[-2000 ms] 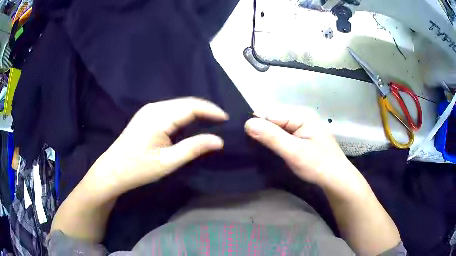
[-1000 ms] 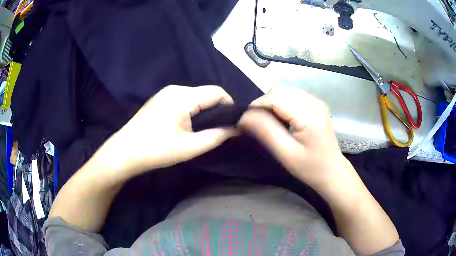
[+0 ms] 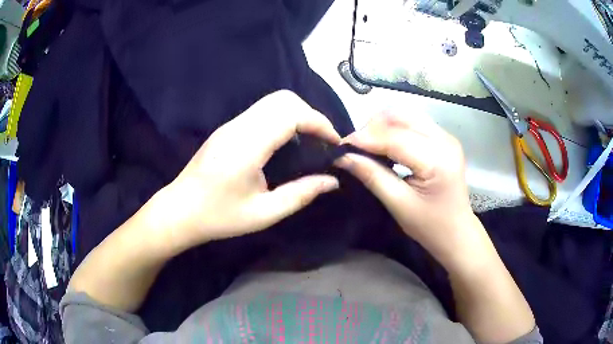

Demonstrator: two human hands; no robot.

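Observation:
A large dark navy garment (image 3: 201, 67) covers the left and middle of the view and the wearer's lap. My right hand (image 3: 420, 168) pinches a small dark fold of its edge between thumb and index finger, at the middle of the view. My left hand (image 3: 232, 178) is just left of it, thumb and index finger curved around the cloth with a gap between their tips. The index fingertip is close to the pinched fold; whether it grips the cloth is unclear.
Scissors (image 3: 517, 127) with red and yellow handles lie on the white machine table (image 3: 464, 144) at right. The machine bed (image 3: 403, 50) is behind, the machine head (image 3: 578, 40) upper right. A blue tray (image 3: 598, 191) is far right, a yellow object (image 3: 19, 107) far left.
My right hand has moved up and now pinches the garment's edge in a small fold. My left hand has shifted right and up. The view has shifted slightly.

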